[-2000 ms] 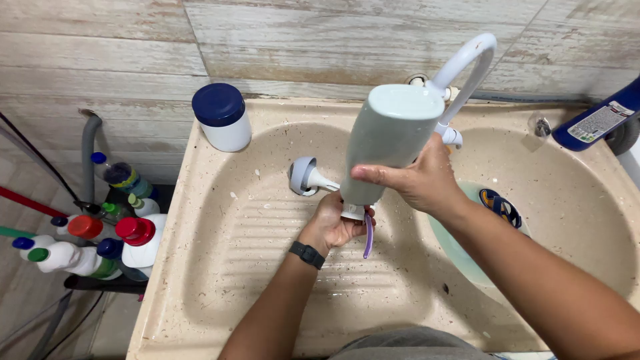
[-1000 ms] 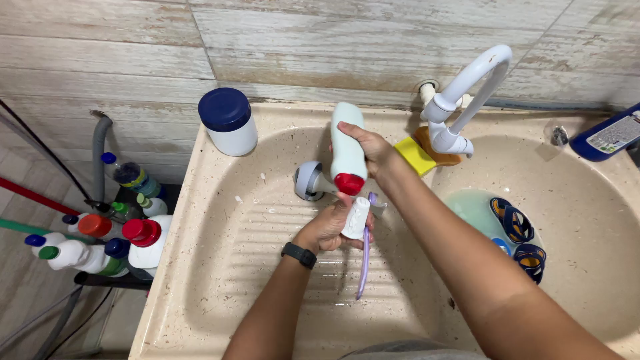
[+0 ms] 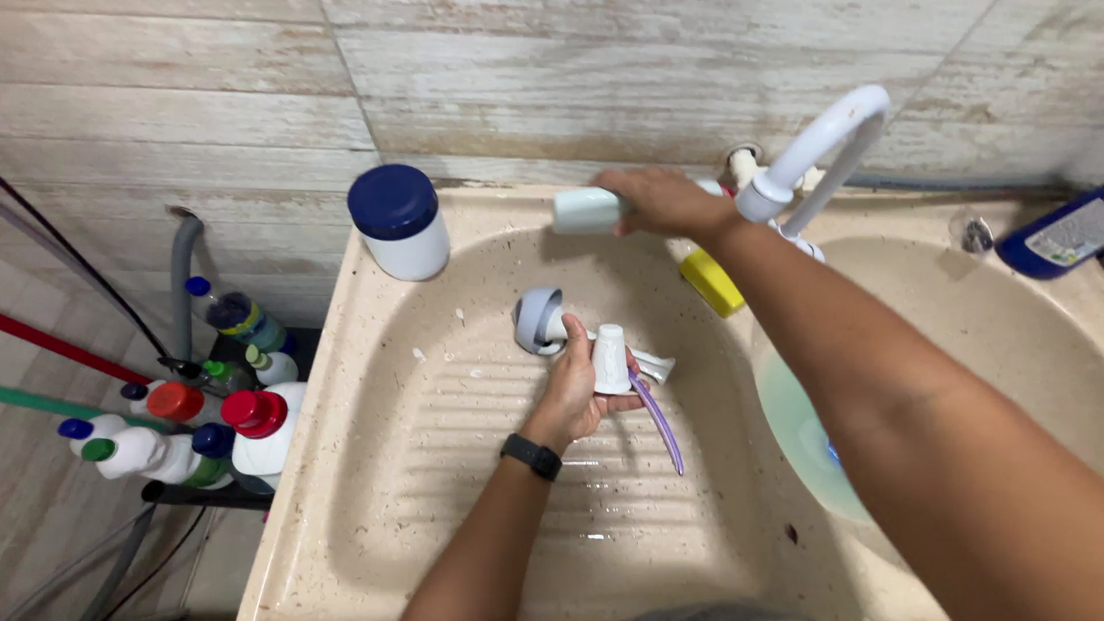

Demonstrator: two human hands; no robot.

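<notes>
My left hand [image 3: 582, 388], with a dark band at its wrist, holds a small white tapered plastic piece [image 3: 611, 360] and a thin purple handle [image 3: 662, 428] over the ribbed basin. Just beyond it lies a grey and white rounded plastic object [image 3: 539, 321], and a whitish piece [image 3: 653, 365] shows behind the fingers. My right hand [image 3: 664, 203] grips a pale squeeze bottle [image 3: 588, 210], tilted on its side at the back rim of the sink. A bit of red shows past the hand; the rest of that end is hidden.
A white jar with a blue lid [image 3: 398, 220] stands on the back left corner. A yellow sponge [image 3: 713, 283] lies beside the white faucet [image 3: 815, 164]. The right basin holds a container of greenish liquid [image 3: 798, 431]. Several bottles [image 3: 254, 431] stand at the left; a blue bottle [image 3: 1056, 233] is far right.
My right hand has moved the pale bottle from above my left hand back to the rear rim. The bottle was upside down over the white piece. My left hand stays over the ribbed basin.
</notes>
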